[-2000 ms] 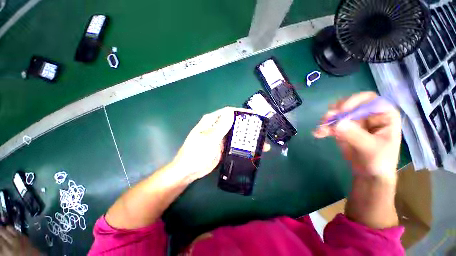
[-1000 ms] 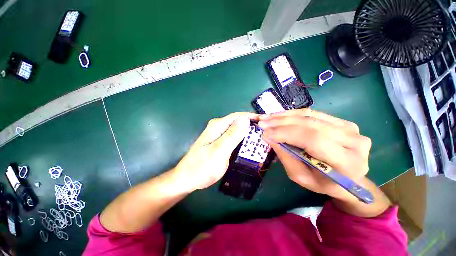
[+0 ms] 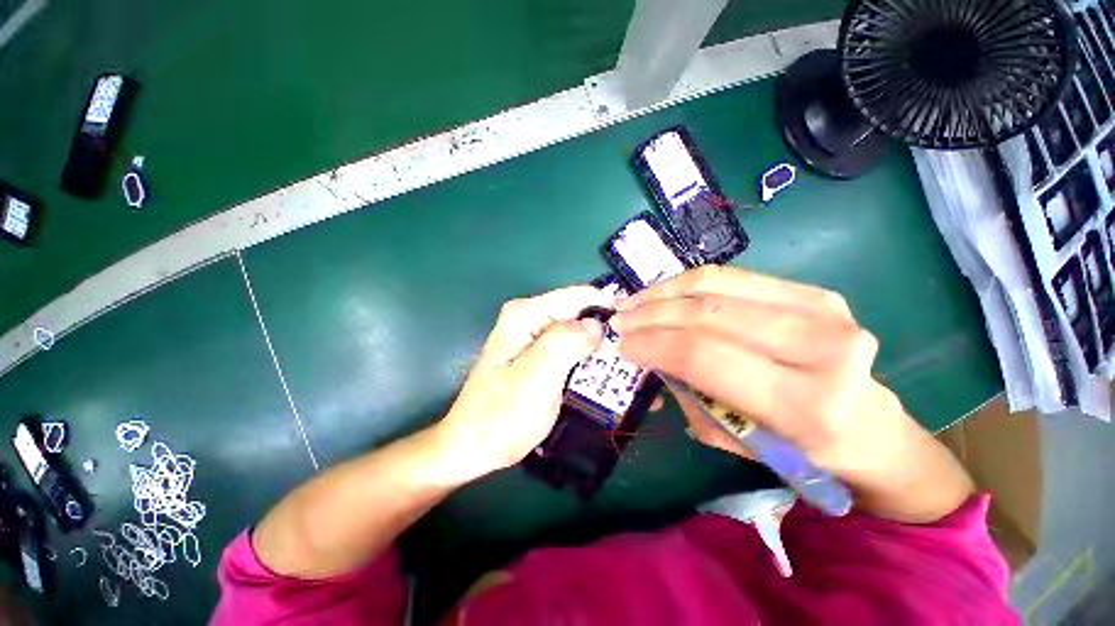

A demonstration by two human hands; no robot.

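A black phone housing (image 3: 585, 450) with a white dotted keypad board (image 3: 608, 379) is held in my left hand (image 3: 520, 385), tilted over the bench. My right hand (image 3: 746, 355) has its fingertips at the housing's top end, touching near my left thumb. It also holds blue-violet tweezers (image 3: 795, 471), their rear end pointing down right. The tweezers' tip and whatever the fingertips touch are hidden. Two more housings lie behind my hands, one (image 3: 691, 196) with a ring-shaped part (image 3: 778, 181) on thin wires, the other (image 3: 644, 250) partly covered by my right hand.
A pale rail (image 3: 404, 165) with a grey post (image 3: 666, 49) crosses behind. Phones (image 3: 98, 135) lie on the belt beyond. A heap of white rings (image 3: 165, 489) and phones (image 3: 51, 475) are at left. A black fan (image 3: 954, 67), trays (image 3: 1076, 196) and a cardboard box (image 3: 997, 471) are at right.
My right hand came from the right to the housing's top end, tweezers now pointing down right. The housing is more tilted and slightly lower. The belt phones have shifted left.
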